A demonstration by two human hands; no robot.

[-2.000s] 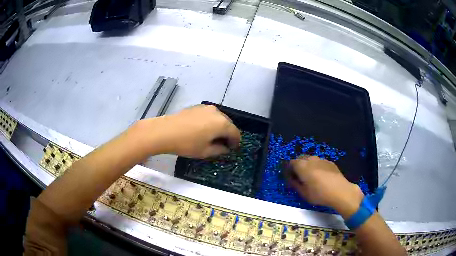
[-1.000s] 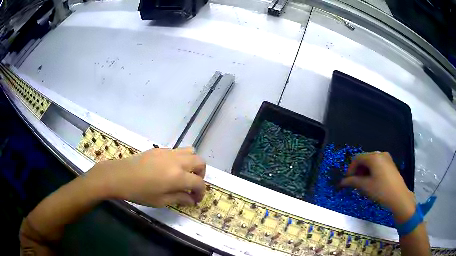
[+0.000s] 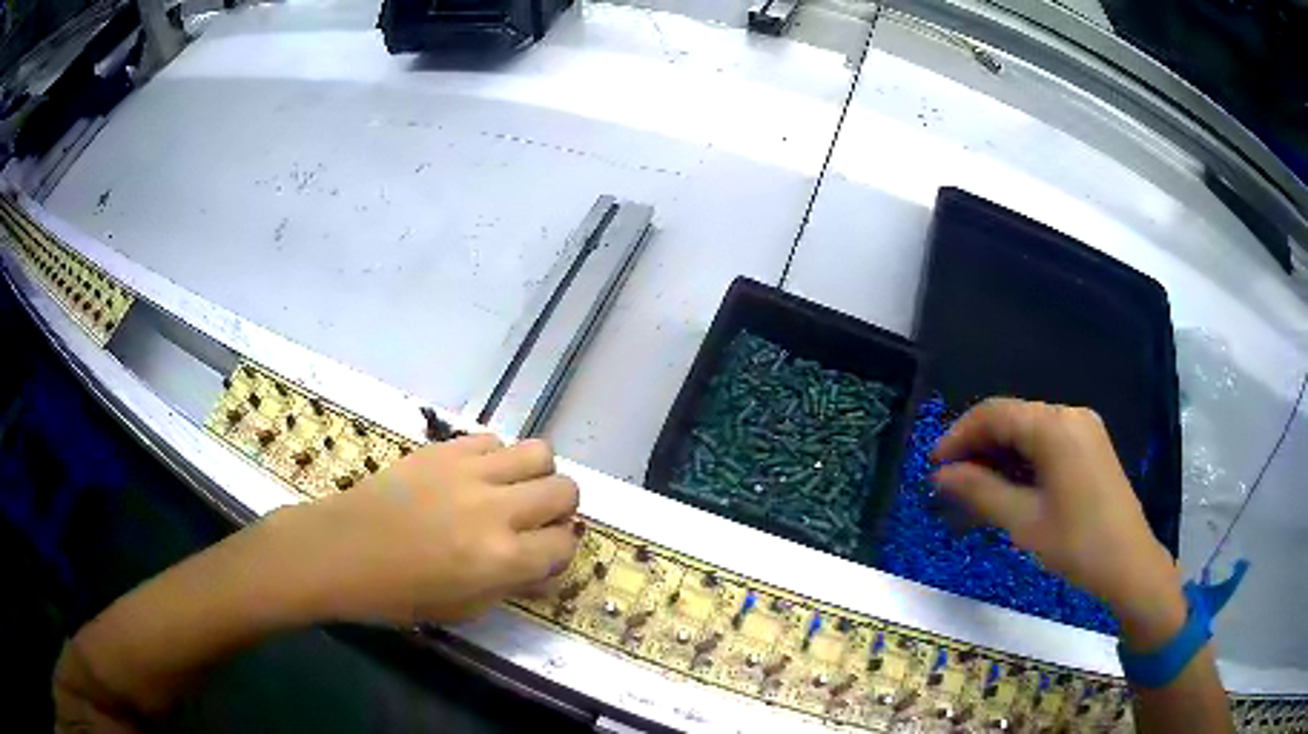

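A long tan circuit board panel (image 3: 689, 609) with dark parts and some upright blue ones lies along the near edge. My left hand (image 3: 481, 523) is over it, back of hand up, fingers curled with fingertips down at the board; any part between them is hidden. My right hand (image 3: 1040, 495), with a blue wrist strap (image 3: 1183, 645), hovers over the heap of blue components (image 3: 954, 552) in the large black tray (image 3: 1047, 301). Its thumb and forefinger are bent towards each other; whether they hold a part is too small to tell. Green components (image 3: 789, 437) fill the small black bin (image 3: 696, 387).
A slotted grey metal bar (image 3: 574, 316) lies left of the small bin. A few dark small parts (image 3: 442, 425) sit on the pale rail (image 3: 646, 509) beside its lower end. A black bin (image 3: 466, 26) stands at the far side. A thin cord (image 3: 1262, 480) runs at right.
My left hand has moved from the green parts bin down to the board. My right hand has stayed over the blue parts and is now slightly raised. The camera view has shifted left.
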